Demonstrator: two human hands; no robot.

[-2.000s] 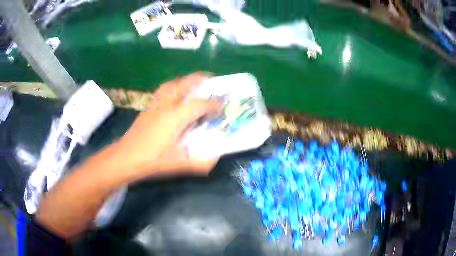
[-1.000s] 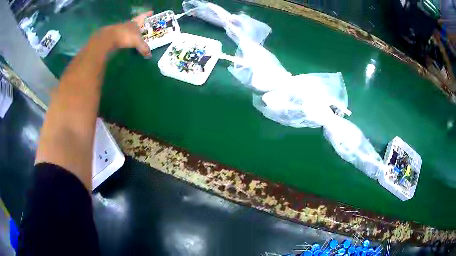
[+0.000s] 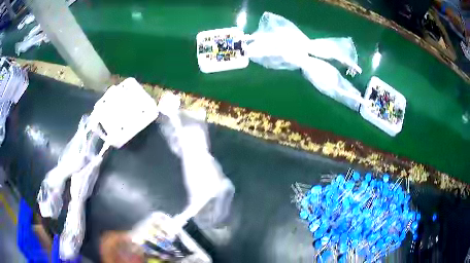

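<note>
My left hand is blurred and cut off by the bottom edge. It holds an open white power strip housing by its left side, with parts showing inside, also partly cut off. The housing's bagged power cord runs up over the mat to the rail, beside the closed white housings. A pile of blue varistors with silver leads lies at the lower right. My right hand is not in view.
Stacked white housings with bagged cords stand at the left against the chipped rail. Two open units with bagged cords lie on the green conveyor. A pale post rises at the upper left.
My left hand has come back from the conveyor to the bottom of the view with an open housing, its bagged cord trailing. The camera view has shifted, and the varistor pile shows more fully.
</note>
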